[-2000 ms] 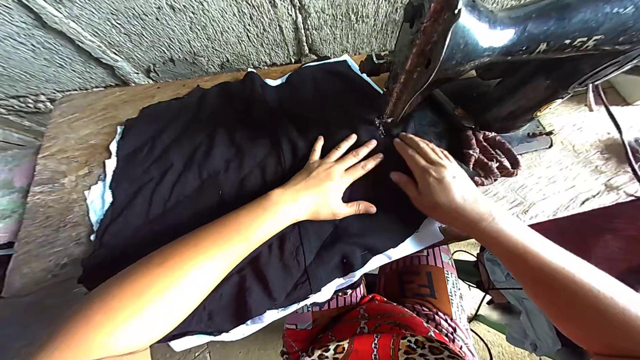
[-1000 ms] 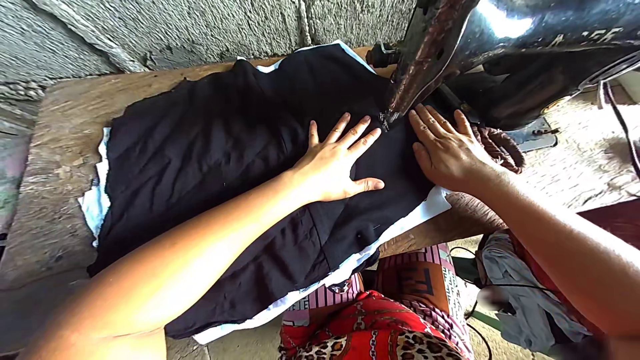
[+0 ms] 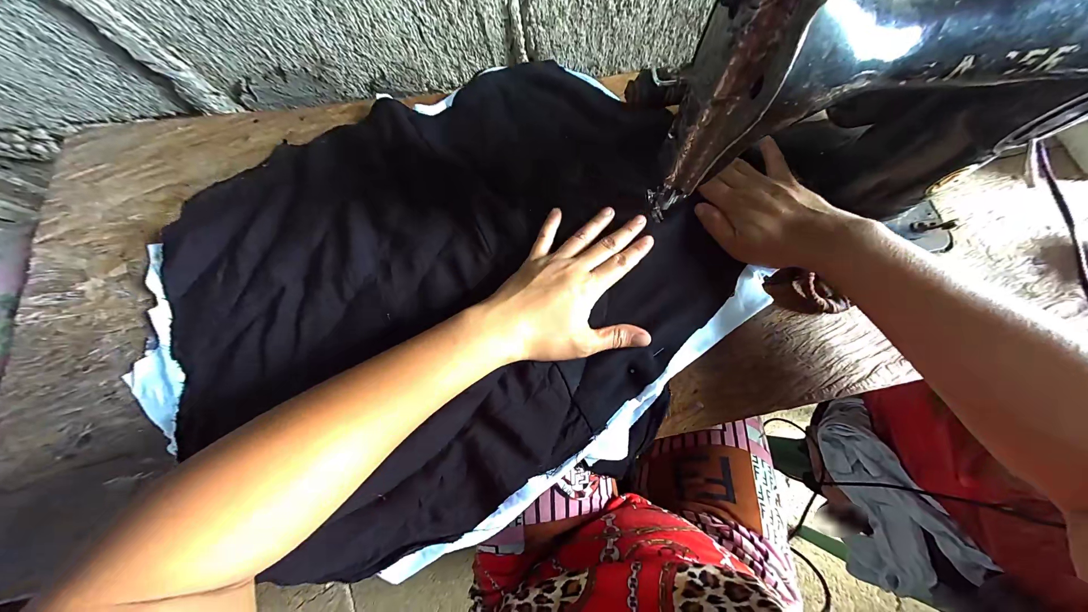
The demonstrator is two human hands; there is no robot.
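Note:
Black fabric [image 3: 357, 255] lies over a light blue layer [image 3: 157, 374] that shows along its edges, on the bed side of a sewing machine [image 3: 918, 85]. My left hand [image 3: 578, 293] rests flat on the black fabric with fingers spread, left of and below the presser foot [image 3: 661, 202]. Right of the foot, my right hand [image 3: 765, 208] lies on the fabric's edge beneath the machine's arm, its fingertips partly hidden behind the machine head. The needle is too small to make out.
A grey block wall [image 3: 340, 42] borders the wooden table [image 3: 93, 221] at the back. A brown cloth band [image 3: 807, 291] lies by my right wrist. Below the table's front edge are my lap in patterned red cloth [image 3: 612, 544], dark cables and grey cloth [image 3: 884, 501].
My right hand has moved away from me, further under the machine's arm. My left hand stays spread on the black fabric, which has shifted a little at the machine.

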